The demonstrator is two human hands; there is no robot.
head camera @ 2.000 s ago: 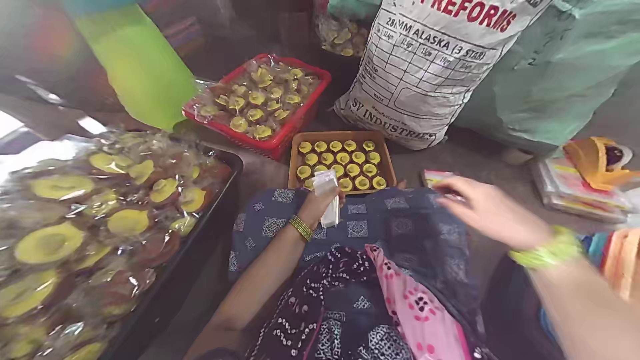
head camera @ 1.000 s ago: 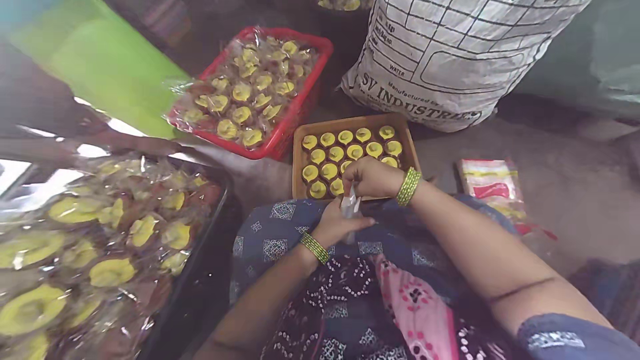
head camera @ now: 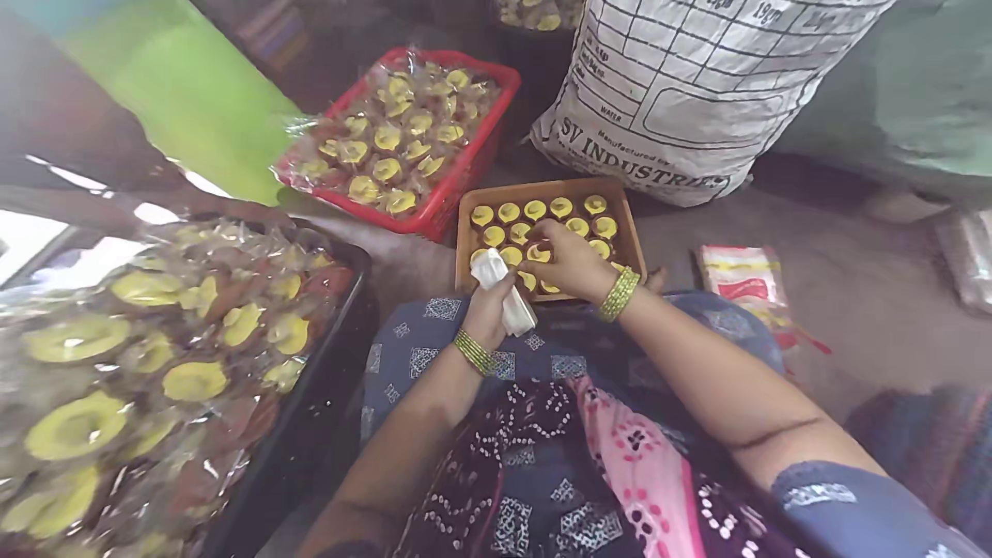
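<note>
My left hand (head camera: 492, 310) holds a folded white strip (head camera: 515, 306), perhaps cloth or plastic, at the near left edge of an orange-brown tray (head camera: 637, 252). Inside the tray stand rows of small dark items with yellow tops (head camera: 535, 209). Over the middle of these rows, my right hand (head camera: 570, 263) has its fingertips bent down at one yellow top; whether they grip it cannot be told. Both wrists wear yellow-green bangles.
A red basket (head camera: 508, 89) of clear-wrapped yellow-topped items stands behind left. A black crate (head camera: 356, 267) with similar wrapped items is at left. Behind right stands a white printed sack (head camera: 659, 116). A red-and-white packet (head camera: 744, 279) lies on the floor at right.
My right hand came from the right side to meet my left hand at the tray's near edge, and has since moved forward over the yellow tops. My left hand keeps the white strip.
</note>
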